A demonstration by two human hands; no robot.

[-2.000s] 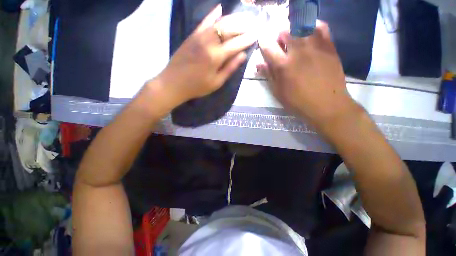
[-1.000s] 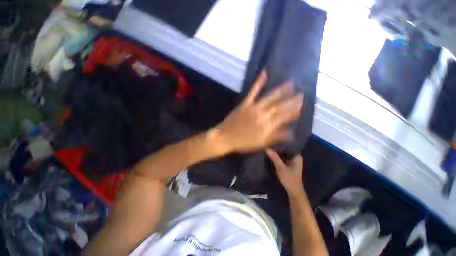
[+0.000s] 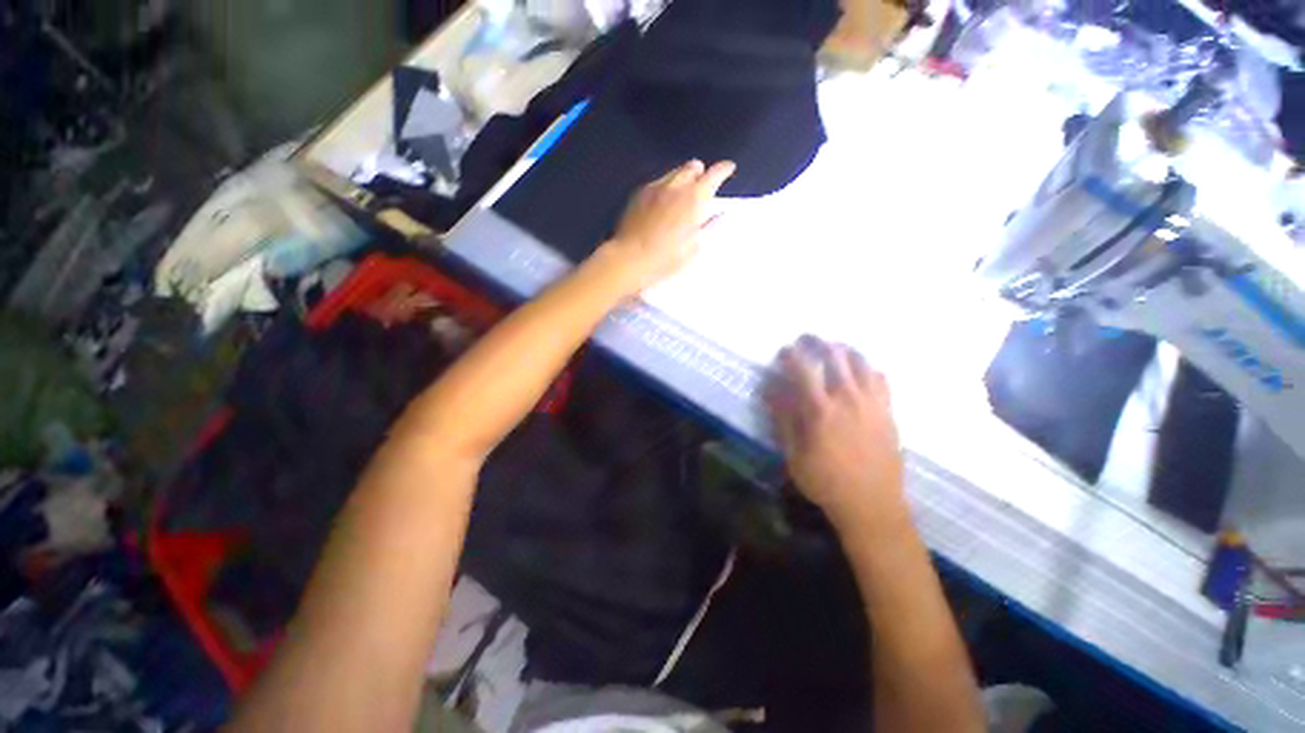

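Long black panels (image 3: 701, 93) lie flat at the left of the white sewing table, one end rounded. My left hand (image 3: 670, 226) is on the right edge of these panels, its fingertips at the cloth; whether it pinches a layer cannot be told. My right hand (image 3: 834, 415) is over the table's front edge, slightly blurred, fingers a little apart and bent, with no cloth seen in it. Small black cut panels (image 3: 1066, 390) lie by the sewing machine (image 3: 1131, 215), and a narrower black panel (image 3: 1195, 444) lies farther right.
A ruler strip (image 3: 673, 348) runs along the front edge. A dark tool (image 3: 1234, 630), a blue item (image 3: 1227, 569) and a red-handled tool (image 3: 1277, 610) lie at the right. Black cloth (image 3: 336, 430) covers the lap and a red basket (image 3: 193, 594). Scraps are heaped at left.
The view has turned left. The black piece both hands held over the table edge is gone from them. My left hand has moved up to the left panels; my right hand has risen to the table edge.
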